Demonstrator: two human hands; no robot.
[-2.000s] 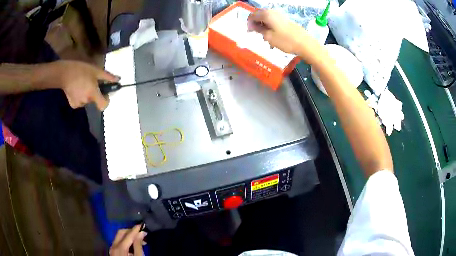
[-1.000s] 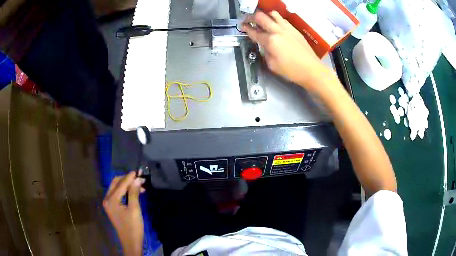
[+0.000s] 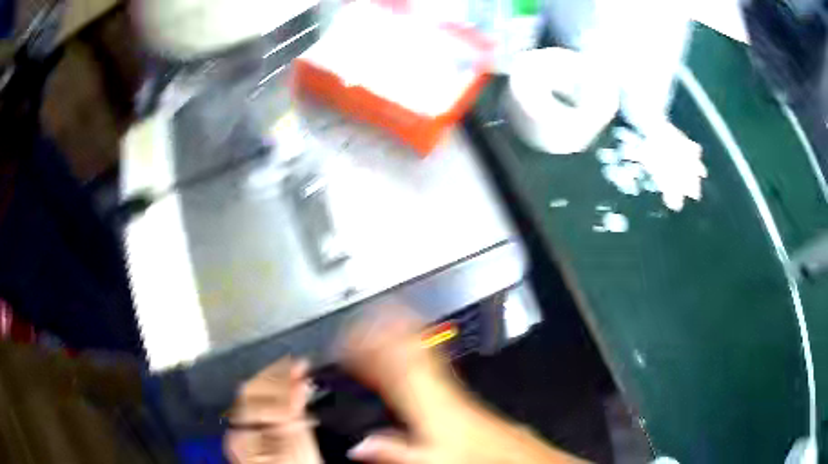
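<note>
The view is blurred. My left hand (image 3: 272, 412) is at the lower edge, fingers curled around a thin dark stem, seemingly the round-headed rod piece; its head cannot be made out. My right hand (image 3: 395, 362) is beside it, in front of the control panel, too blurred to show whether it holds anything. A black-handled rod (image 3: 213, 169) reaches from the left across the plate to the fixture (image 3: 277, 168). Its ring end is blurred.
The machine plate (image 3: 418, 213) carries a slotted clamp bar (image 3: 318, 222), a white ridged strip (image 3: 163, 272) and an orange-red box (image 3: 381, 107). A white tape roll (image 3: 563, 100) and loose white discs (image 3: 622, 163) are on the green bench (image 3: 672, 299).
My right hand has left the box and fixture area and come down beside my left hand. The view has shifted and blurred. The other person's hand, on the rod's handle earlier, no longer shows there.
</note>
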